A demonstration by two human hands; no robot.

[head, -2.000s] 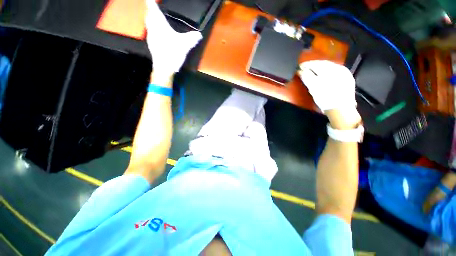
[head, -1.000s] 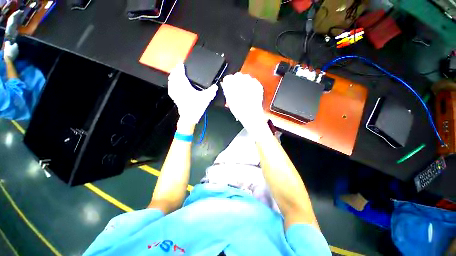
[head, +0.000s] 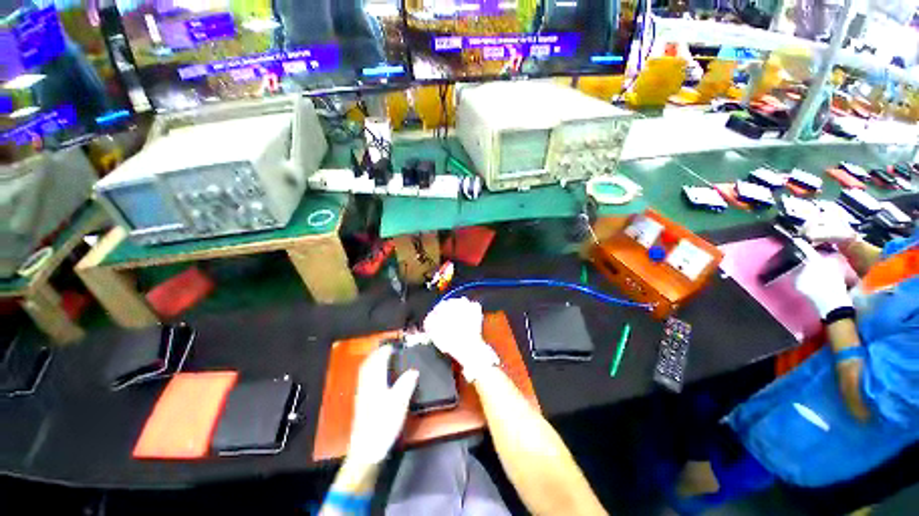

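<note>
A flat dark set-top box lies on the orange-brown fixture board in front of me. My left hand, in a white glove, rests along the box's left side with the thumb at its edge. My right hand, also gloved, is at the far edge of the box and covers most of the jig connectors. Its fingertips are hidden, so I cannot tell what they touch. A blue cable runs from beside my right hand to an orange-brown case.
Other dark boxes lie left and right of the board. An orange pad, a green pen and a remote control are on the bench. Oscilloscopes stand behind. A co-worker sits at right.
The view has tilted up to the shelf and screens. Both hands have moved from the box beside the orange pad to the box on the fixture board.
</note>
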